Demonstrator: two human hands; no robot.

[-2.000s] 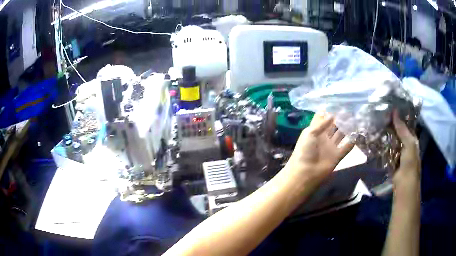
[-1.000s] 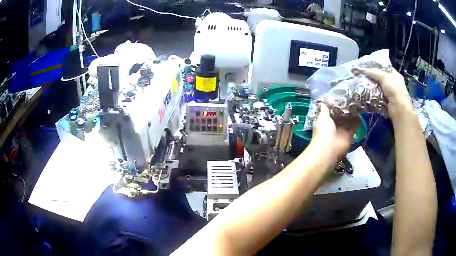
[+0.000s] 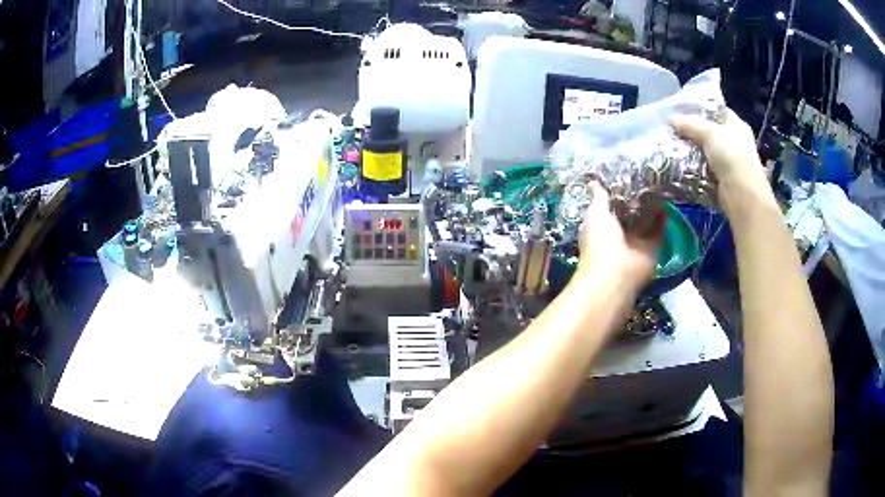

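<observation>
A clear plastic bag of buttons [image 3: 645, 160] is held up between both hands, over the green feeder bowl [image 3: 684, 243]. My left hand [image 3: 616, 238] grips the bag's lower left part, thumb on the near side. My right hand [image 3: 723, 155] grips its right side from above. The bag lies tilted, its clear empty part toward the upper left and right. It hides much of the bowl and the lower edge of the touchscreen panel [image 3: 590, 105]. Whether buttons leave the bag cannot be told.
The button sewing machine [image 3: 281, 214] stands left, with navy cloth [image 3: 272, 432] under its head. The control box [image 3: 385, 238], vented cover [image 3: 418, 347] and black bottle with yellow label [image 3: 383, 160] stand in the middle. Pale cloth hangs at far right [image 3: 854, 233].
Both hands have brought the bag in from the right to over the bowl, and my left hand has closed on it. In the last second the bag shifted slightly left with the view.
</observation>
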